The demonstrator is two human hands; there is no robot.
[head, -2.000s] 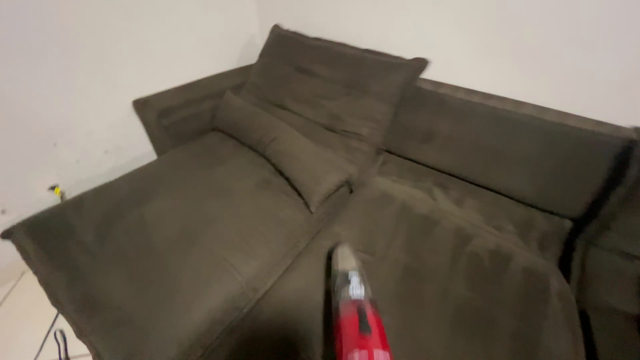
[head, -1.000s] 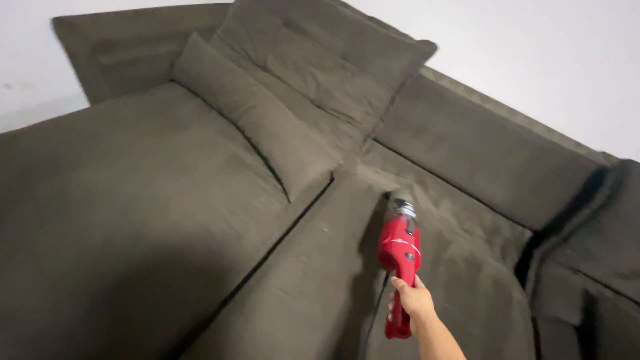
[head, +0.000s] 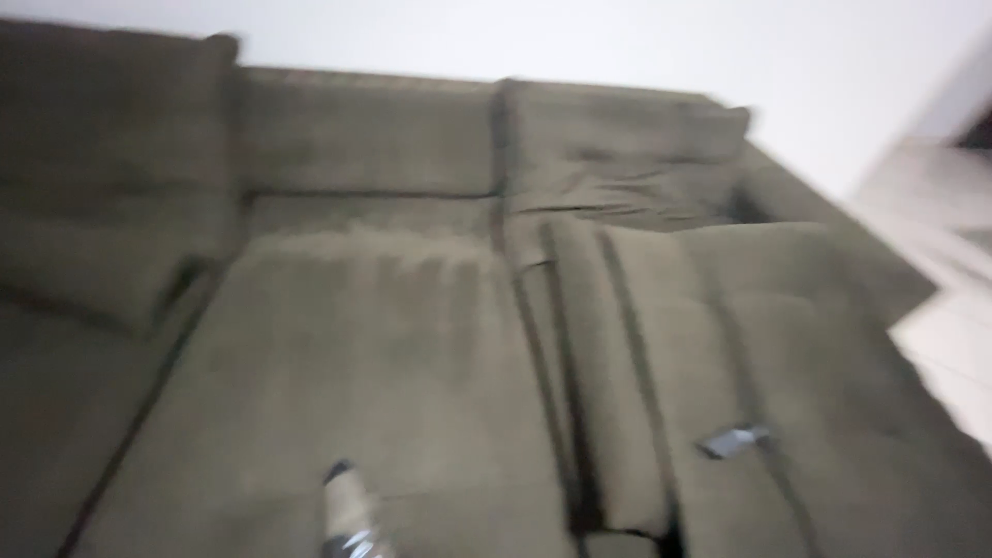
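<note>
The front end of a handheld vacuum cleaner point(head: 350, 508) pokes up from the bottom edge, left of the middle, over the seat of a dark olive-brown fabric sofa point(head: 387, 349). Only its pale nozzle with a dark tip and a shiny clear part show; the rest is cut off. Neither my left hand nor my right hand is in the frame. The picture is blurred. Faint streaks run down the upper part of the middle seat.
Back cushions point(head: 620, 147) line the sofa. A small grey object point(head: 732, 442) lies on the right section, beside a dark gap between seats. A white wall point(head: 465, 35) rises behind, and pale floor tiles point(head: 942, 353) show at the right.
The view has swung right, bringing in the sofa's right section and the floor there. The hand seen holding the red vacuum's handle one second ago is out of frame.
</note>
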